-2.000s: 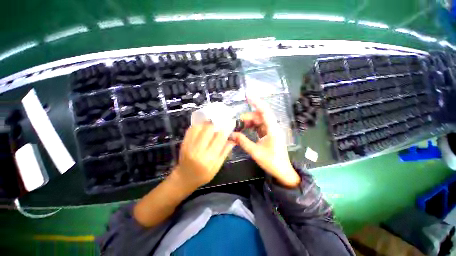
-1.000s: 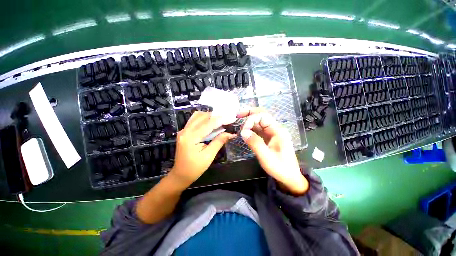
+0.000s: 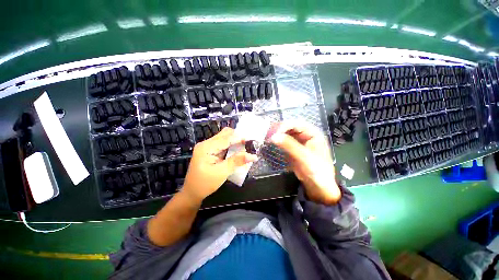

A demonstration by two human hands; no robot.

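My left hand [image 3: 210,164] holds a white label sheet [image 3: 249,128] and a small black part [image 3: 251,146] at its fingertips. A white strip end of the sheet hangs below the fingers. My right hand [image 3: 306,156] is just right of the sheet, with thumb and index finger close together; whether they pinch a tiny piece cannot be told. Both hands are above a clear compartment tray [image 3: 298,90]. Its left cells hold black parts, and its right cells show bare textured plastic.
A loose pile of black parts [image 3: 344,117] lies between the tray and a densely filled right-hand tray [image 3: 418,109]. A white scrap [image 3: 347,171] lies below the pile. At left are a long white strip [image 3: 61,139], a white rounded block [image 3: 41,176] and a dark flat object [image 3: 13,175].
The white sheet has turned, and its lower part now hangs below my left fingers. The black part shows more clearly. My right hand has moved slightly right, away from the part.
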